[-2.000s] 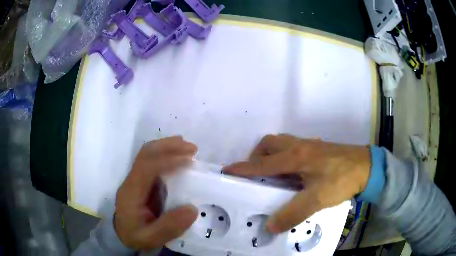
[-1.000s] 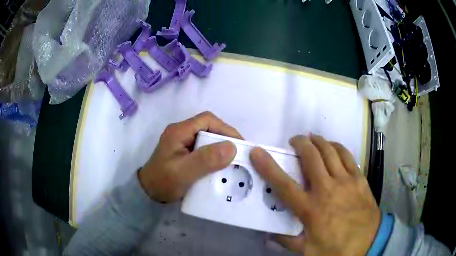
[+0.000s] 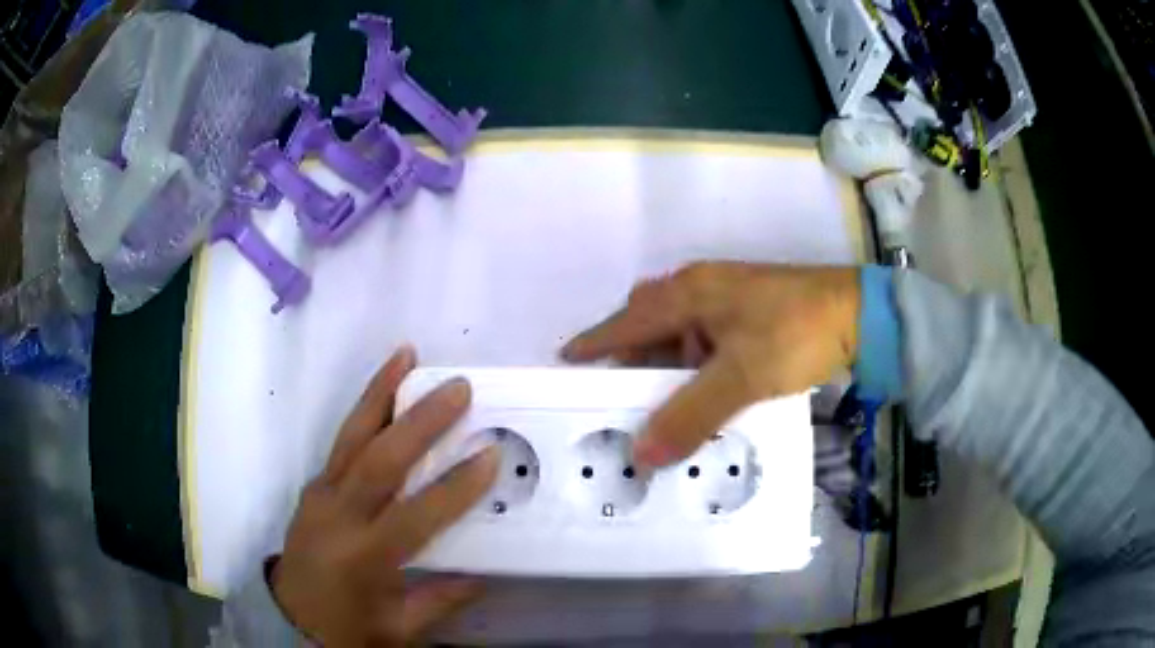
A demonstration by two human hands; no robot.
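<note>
A white socket housing (image 3: 659,538) with several round outlets in a row lies across the near part of the white board, outlet face up. My left hand (image 3: 386,506) holds its left end, fingers spread over the face and thumb at the near edge. My right hand (image 3: 722,348) is over its far edge, thumb on the face near the middle outlet and fingers beyond the edge; whether it grips is unclear. Dark parts and a blue lead (image 3: 865,468) show at the housing's right end, partly hidden by my right wrist.
Purple brackets (image 3: 285,190) lie at the board's far left corner, beside a crumpled clear bag (image 3: 146,152). A white-wrapped mallet head (image 3: 868,152) lies at the right edge, its handle partly under my right arm. An open white shell with black modules (image 3: 944,63) is at the far right.
The housing now lies level, with its outlets fully in view. My left hand has moved down and left on it. My right hand has moved up to its far edge. The camera view has shifted.
</note>
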